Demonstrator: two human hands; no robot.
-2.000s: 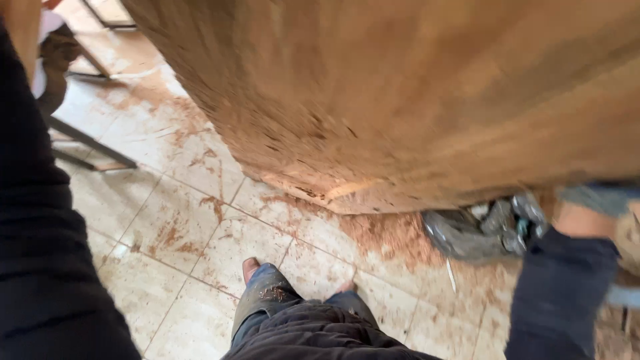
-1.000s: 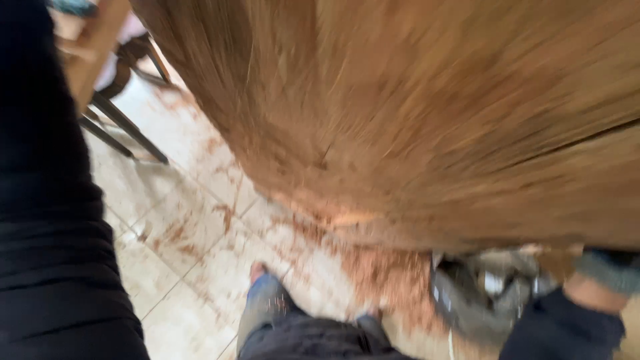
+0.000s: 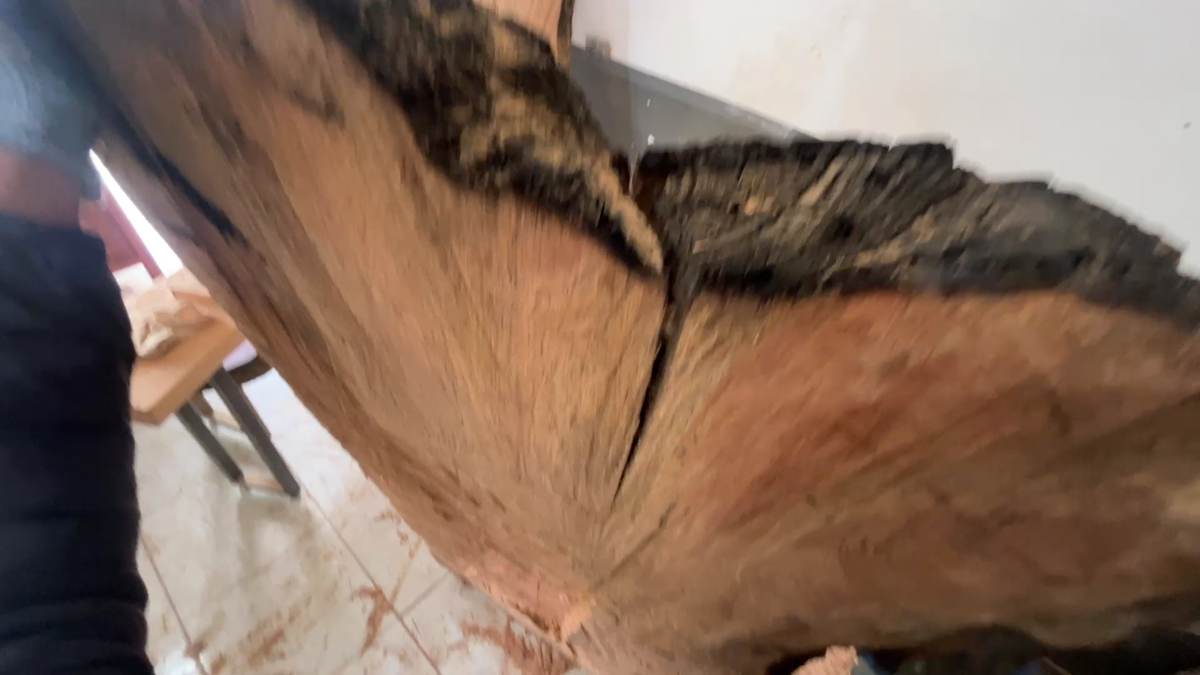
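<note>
A large slab of wood [image 3: 525, 375] fills most of the head view, with a dark, rough bark edge [image 3: 844, 216] along its top and a long narrow crack running down from a notch in that edge. At the upper left, my left hand [image 3: 47, 84] shows only in part, blurred, in what looks like a grey-blue glove, beside the slab's left edge. Bare wrist and a dark sleeve lie below it. Whether its fingers grip the slab cannot be made out. My right hand is out of view.
A wooden table or bench [image 3: 187, 366] with dark legs stands behind the slab at the left. Reddish shavings lie on the tiled floor [image 3: 309, 562] at the lower left. A pale wall [image 3: 919, 75] rises behind the bark edge.
The view has swung up along the slab, bringing the bark edge and wall into sight. My right forearm, my legs and the dark plastic bag have left the view.
</note>
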